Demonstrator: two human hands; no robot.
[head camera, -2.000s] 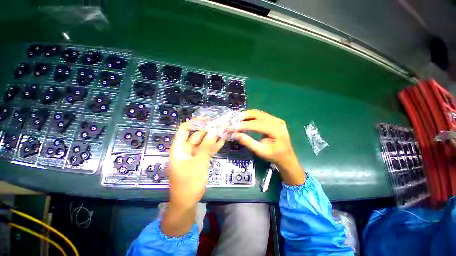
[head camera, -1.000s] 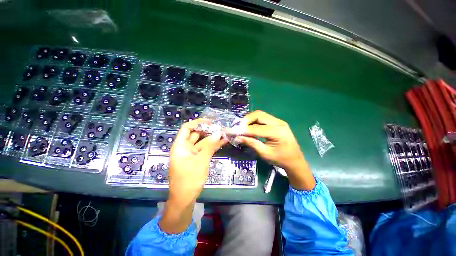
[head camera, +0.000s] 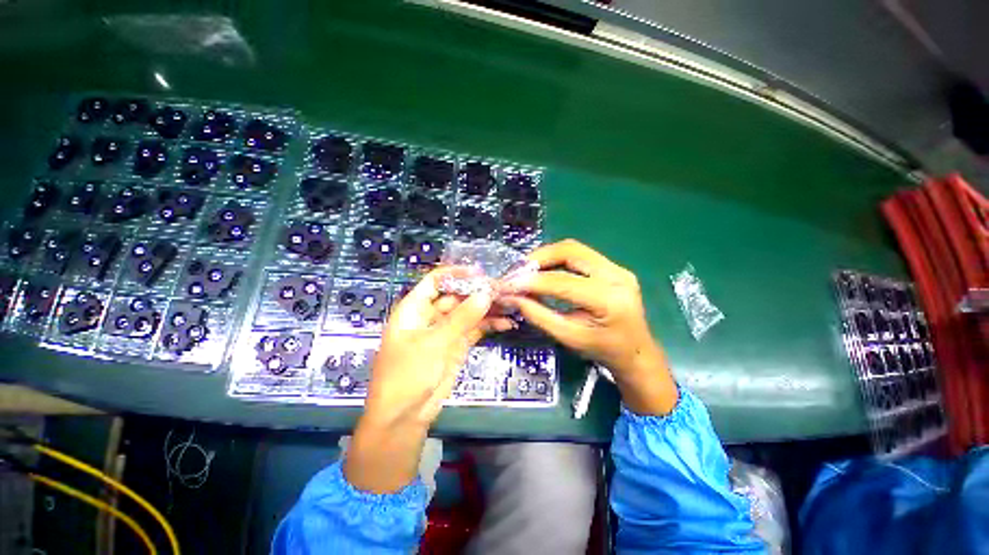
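My left hand (head camera: 418, 341) holds a small clear zip bag of parts (head camera: 473, 263) between thumb and fingers, above the right-hand clear tray (head camera: 315, 385). My right hand (head camera: 591, 309) grips the same bag's right side at the fingertips. The bag is crinkled and its contents are too small to tell apart. Black components with shiny round dots sit in the tray's square pockets; the upper rows look plainer. My hands hide part of the tray's lower right.
A second clear tray of black components (head camera: 222, 363) lies at left. A spare parts bag (head camera: 695, 302) and a white marker-like stick (head camera: 587, 391) lie at right. Flat film (head camera: 184, 38) lies at the back. Another tray (head camera: 889, 363), red-orange trays (head camera: 943, 314) and a blue sleeve (head camera: 889, 504) are far right.
Both hands stay over the tray on the bag. My right fingers have closed in towards the left fingertips, and the bag's upper part has shifted and crumpled slightly.
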